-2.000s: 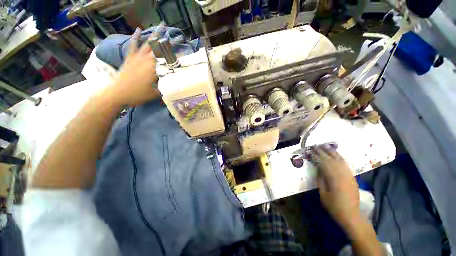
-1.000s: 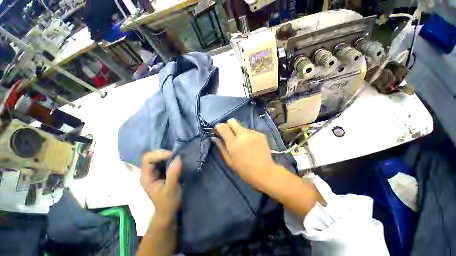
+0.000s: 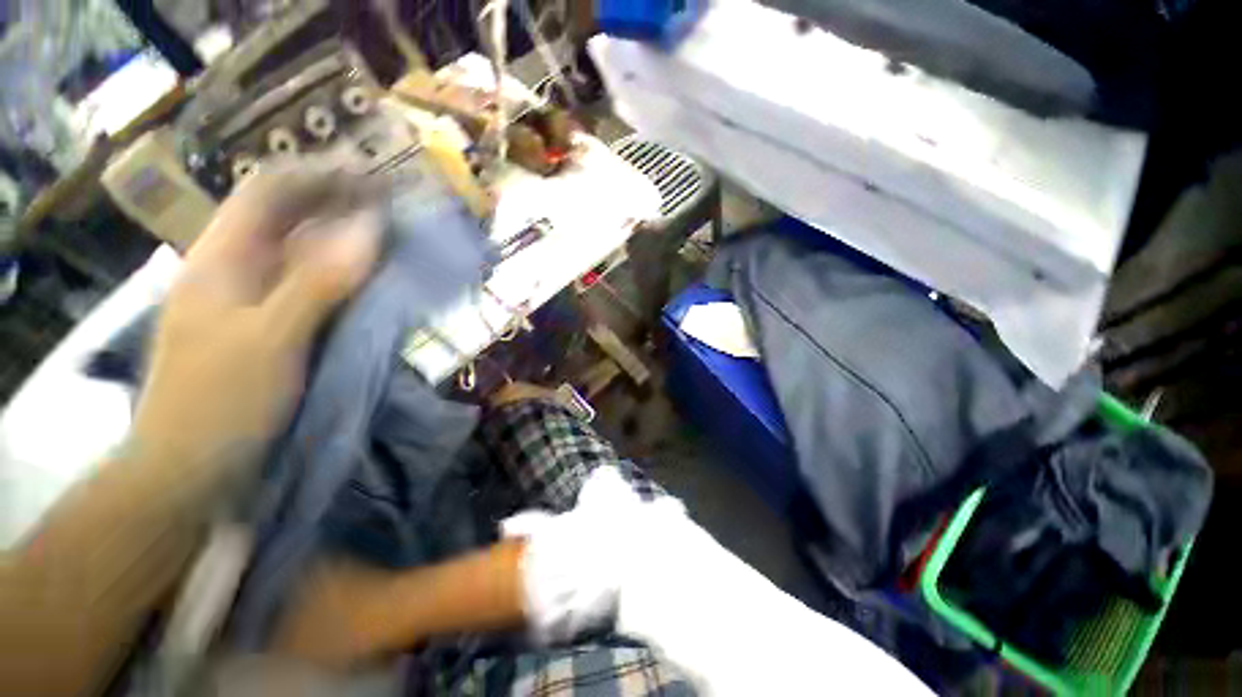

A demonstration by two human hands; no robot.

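Observation:
A blue-grey garment piece (image 3: 341, 409) hangs bunched in front of me, left of centre, and is blurred. My left hand (image 3: 266, 279) is raised at its upper edge and is shut on the cloth. My right hand (image 3: 341, 606) is low at the bottom left, close to the lower part of the cloth. It is strongly blurred, and its grip cannot be made out. The overlock machine (image 3: 164, 191) is behind my left hand, which hides part of it.
A blue bin (image 3: 729, 395) on the right has more blue-grey cloth (image 3: 872, 368) draped over it. A green basket (image 3: 953, 599) with dark cloth is at the lower right. A white panel (image 3: 899, 164) crosses the upper right. The white table (image 3: 559, 225) ends near the centre.
The view has swung right, bringing the blue bin and green basket fully in. The garment is off the machine table, lifted and bunched. My left hand has risen and my right hand is lower.

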